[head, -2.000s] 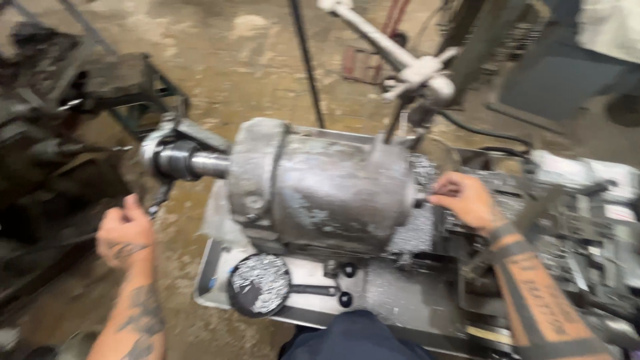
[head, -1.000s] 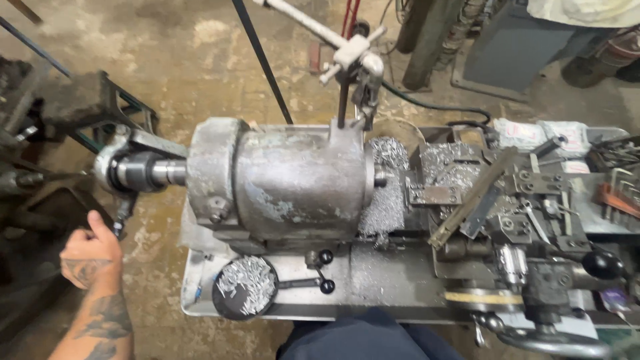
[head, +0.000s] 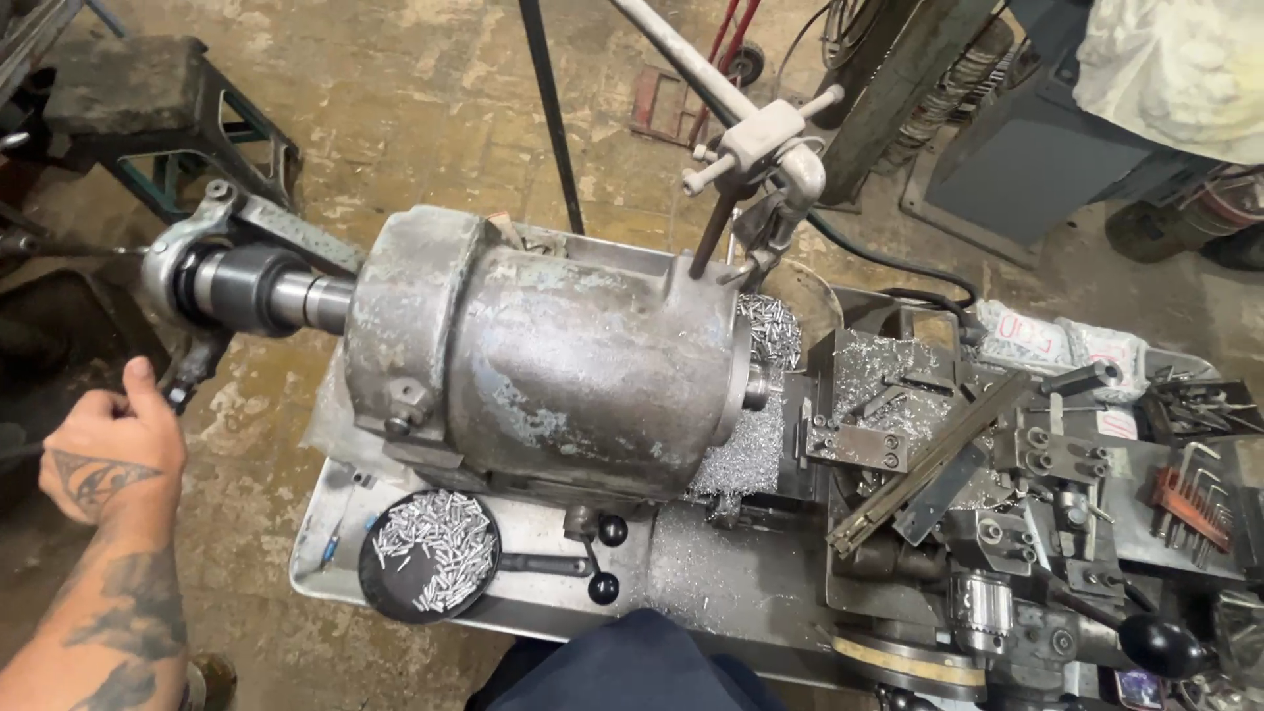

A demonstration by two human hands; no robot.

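My left hand (head: 114, 449) is at the left with its thumb raised and fingers curled, beside the lower end of a metal lever (head: 188, 375); whether it holds anything is hidden. The lever hangs from a ring-ended arm (head: 173, 281) around the spindle's rear end (head: 252, 289). That spindle enters a worn grey lathe headstock (head: 592, 365). Small cut metal pins (head: 459, 538) fill much of a black frying pan (head: 427, 592) below the headstock. More pins (head: 770, 331) lie heaped behind the spindle nose (head: 755, 385), with fine metal chips (head: 741, 454) below. My right hand is out of view.
Tool holders (head: 1052, 449), flat metal bars (head: 928, 464), a drill chuck (head: 981, 607) and a red hex key set (head: 1195, 504) crowd the right. Black-knobbed levers (head: 604, 588) project near the pan. A jointed clamp stand (head: 760, 143) rises behind the headstock. A stool (head: 128, 89) stands at the back left.
My right hand, near the spindle nose two seconds ago, has left the view. My left hand stays near the lever; its fingers look more closed than in the oldest frame.
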